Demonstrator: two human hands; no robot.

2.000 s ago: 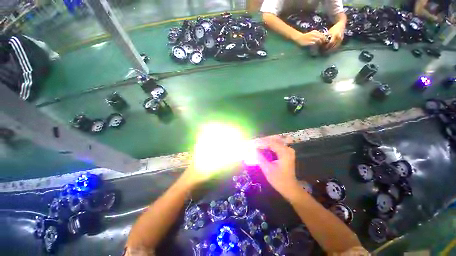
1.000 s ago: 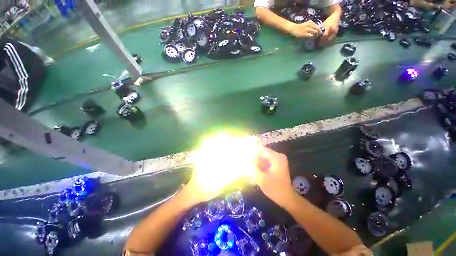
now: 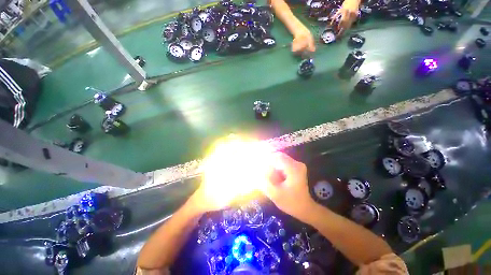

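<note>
A very bright yellow-white glow (image 3: 234,171), from a lit LED module, fills the space between my hands above the bench's pale rail. My left hand (image 3: 202,196) is at the glow's left side, its fingers washed out by the light. My right hand (image 3: 290,185) is bent at the glow's right side, fingers curled towards it around a small dark part (image 3: 278,176). The grip on the module itself is hidden by glare. Below my hands lies a heap of LED modules (image 3: 253,217), one glowing blue (image 3: 243,248).
Black round housings (image 3: 414,194) with pale centres lie at the right. More modules (image 3: 83,215) lie at left, one blue. The whitish rail (image 3: 344,127) separates the bench from the green conveyor (image 3: 215,102), which carries several units. Another person's hands (image 3: 304,43) work across it, beside heaped wheels.
The units on the conveyor have moved left. The other person's hands have parted, one reaching to a unit on the belt. My hands stay together at the glow, which has turned from greenish to yellow-white.
</note>
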